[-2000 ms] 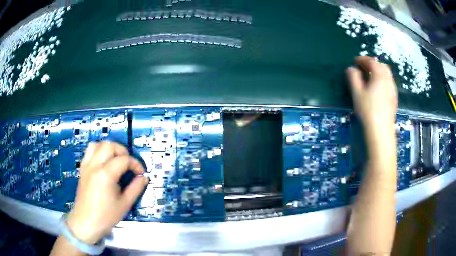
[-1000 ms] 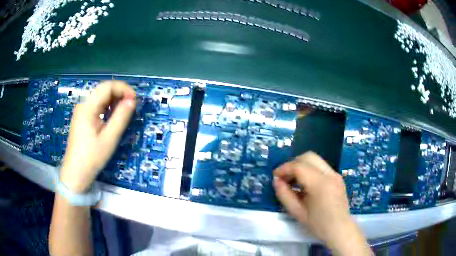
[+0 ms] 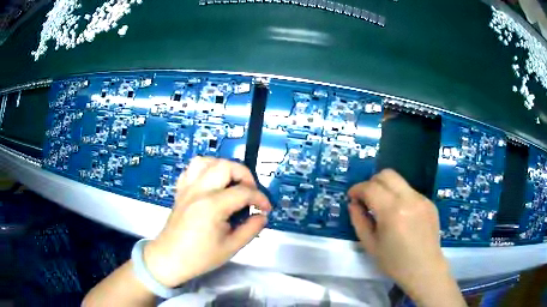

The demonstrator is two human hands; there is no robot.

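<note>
My left hand (image 3: 210, 216), with a pale band on its wrist, is over the lower edge of the blue circuit-board panels. Its thumb and forefinger are closed around a small white connector (image 3: 255, 210). My right hand (image 3: 399, 225) is over the lower right part of the centre PCB panel (image 3: 309, 162), fingertips close together at its right edge. Whether they hold a part is hidden. Another PCB panel (image 3: 156, 126) lies to the left, across a narrow dark gap. The panels carry silver and black chips.
Loose white connectors lie on the green work surface (image 3: 240, 51) at far left (image 3: 78, 27) and far right (image 3: 528, 57). A row of metal-shell connectors (image 3: 312, 6) lies at the top. A pale metal front edge (image 3: 288, 252) runs below the panels. Open track gaps show between some panels.
My left hand has moved right and down from the left panel towards the centre. My right hand came from the right-hand connector pile to the centre panel. The view has shifted.
</note>
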